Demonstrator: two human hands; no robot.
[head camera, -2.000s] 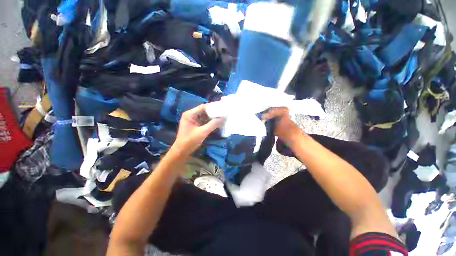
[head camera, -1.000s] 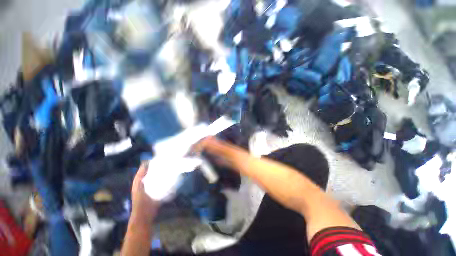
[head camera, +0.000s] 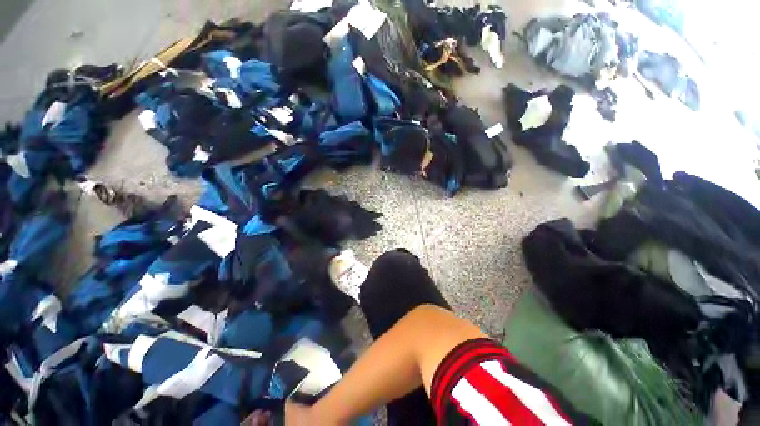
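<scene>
My right hand is low in the view, at the bottom edge and partly cut off; its fingers are not clear, so its grip cannot be told. Just above it is a white piece on blue and dark cloth. A denim bundle with white tie strips lies to the left of the hand. A small skin-toned patch shows at the bottom edge beside the right hand, too cut off to tell what it is. My left hand cannot be made out.
Heaps of denim and dark bundles spread across the left and the back on the speckled floor. A green sack and dark cloth lie at the right. My dark-clad knee is at the centre.
The view has swung to the right. The blue and white bundle that both hands held up is no longer seen raised. My right arm now reaches down to the lower left.
</scene>
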